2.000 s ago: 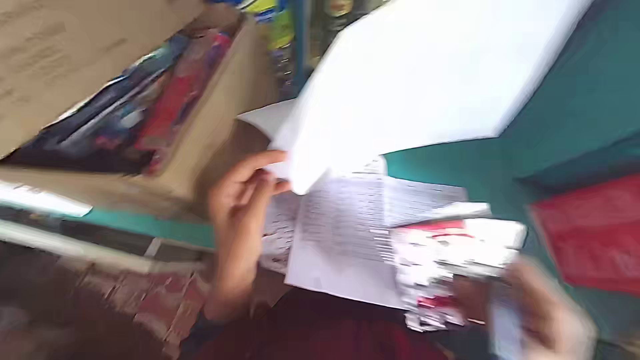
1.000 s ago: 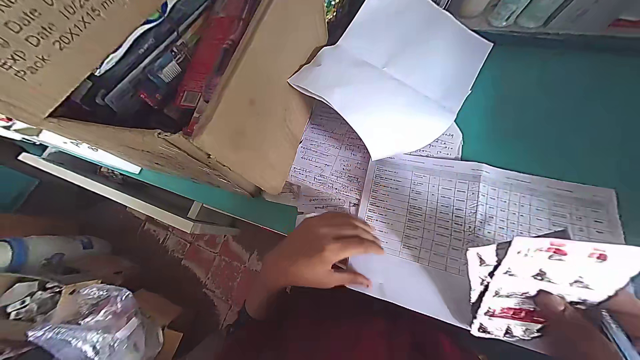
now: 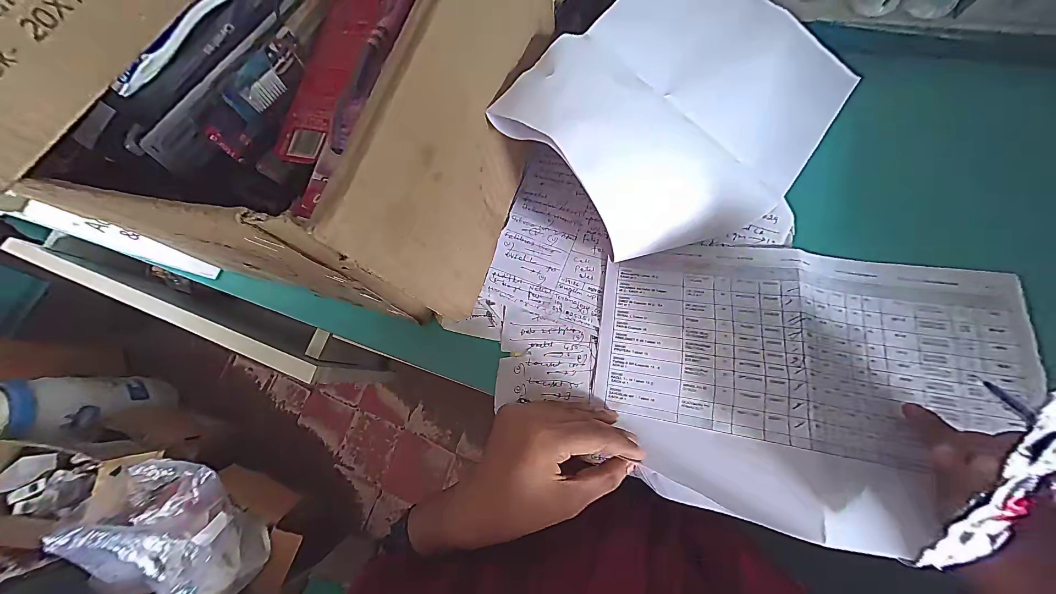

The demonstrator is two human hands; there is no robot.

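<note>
A printed table sheet with pen ticks lies on the green counter. My left hand rests on its lower left corner with fingers curled; whether it pinches the paper is unclear. At the right, my right hand is over the sheet's lower right part, holding foil blister strips seen nearly edge-on. A dark pen tip sticks out beside them. Above the table sheet, a folded blank white sheet curls over handwritten papers.
An open cardboard box filled with packaged goods stands at the upper left on the green counter. Below left are a white metal frame edge, red floor tiles, a plastic bag and a white bottle.
The white sheet that my left hand lifted two seconds ago now lies folded back at the top. My right hand has turned the blister strips from face-on to nearly edge-on.
</note>
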